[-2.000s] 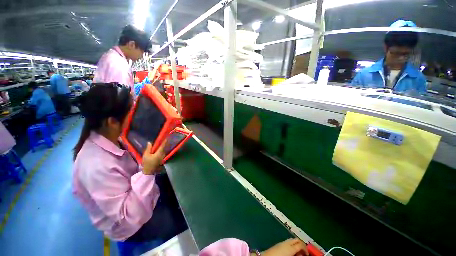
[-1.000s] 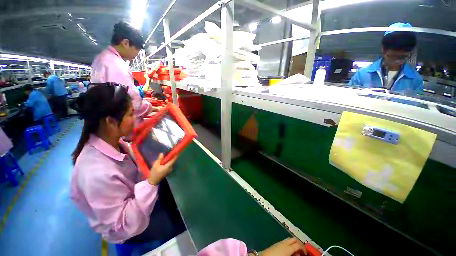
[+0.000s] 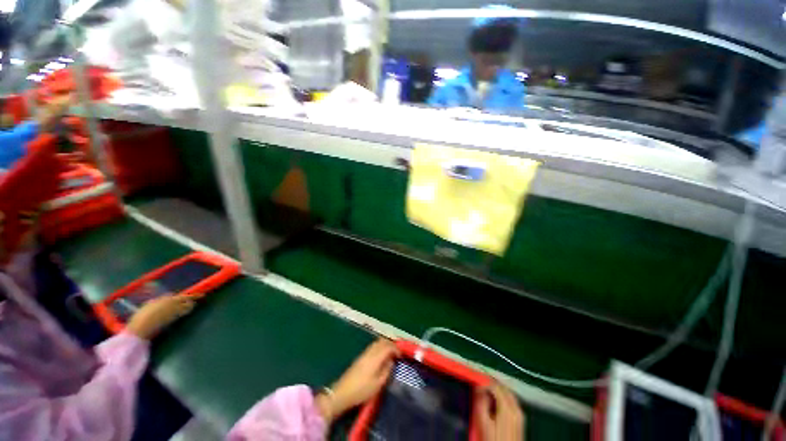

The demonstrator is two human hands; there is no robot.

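A dark-screened tablet (image 3: 422,403) lies in a red tray (image 3: 455,369) at the bottom centre, cut off by the lower edge. A small patch of lines shows near its top left. My left hand (image 3: 372,370) grips the tray's top left corner. My right hand (image 3: 502,417) holds the tray's right side, partly cut off by the lower edge. A white USB cable (image 3: 483,343) runs from a white plug (image 3: 420,351) at the tray's top edge off to the right. The frame is slightly blurred.
A neighbour's hand (image 3: 162,313) touches another tablet in a red tray (image 3: 212,258) at left. A white tray (image 3: 617,384) with a tablet stands at lower right, cables above it. A yellow sheet (image 3: 465,215) hangs on the green wall. A white post (image 3: 226,164) rises left. A person in blue is behind the shelf.
The view has swung right and down. The tablet, its red tray and my right hand have come into view. The neighbour's tray, held up before, now lies on the green belt.
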